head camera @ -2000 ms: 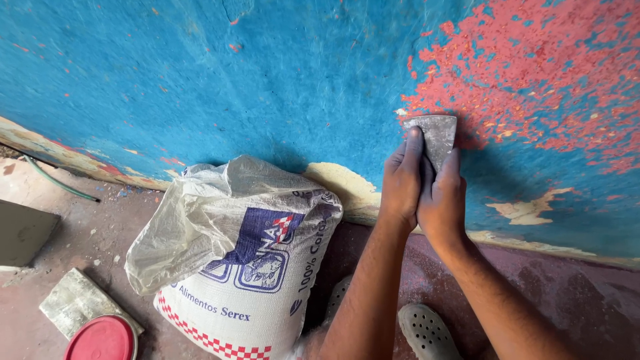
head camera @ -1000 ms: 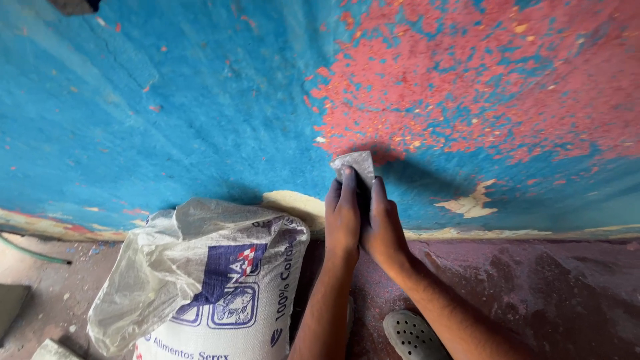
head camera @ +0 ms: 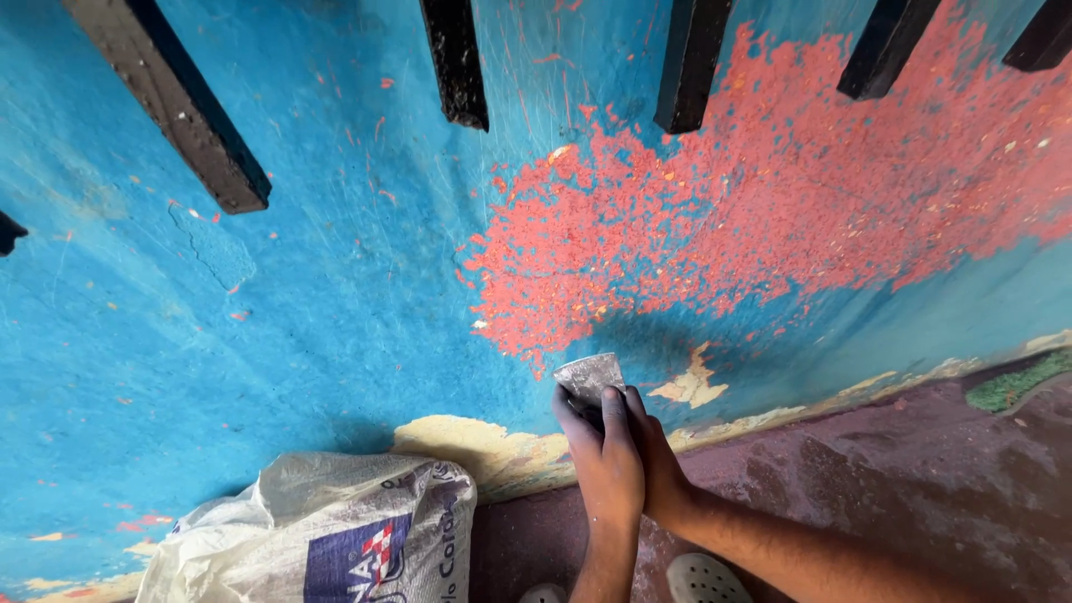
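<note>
Both my hands close around one metal scraper [head camera: 590,377], its wide blade pointing up at the wall. My left hand [head camera: 607,469] is on the near left side, fingers along the blade. My right hand [head camera: 662,469] grips from the right, partly hidden behind the left. The blade's edge lies at or close to the blue painted wall [head camera: 335,335], just below a patch of exposed red paint [head camera: 636,243]; contact is not certain. The scraper's handle is hidden by my fingers.
A printed woven sack [head camera: 276,536] leans by the wall at lower left. Dark metal bars [head camera: 691,67] jut in across the top. Bare cream plaster [head camera: 477,444] shows along the wall's base. Below are the stained floor [head camera: 879,477], a perforated clog [head camera: 705,578] and green material [head camera: 1013,381] at right.
The view has shifted, bringing the dark bars into sight. Both hands stay on the scraper, whose blade has moved from the red patch's lower edge to slightly below it.
</note>
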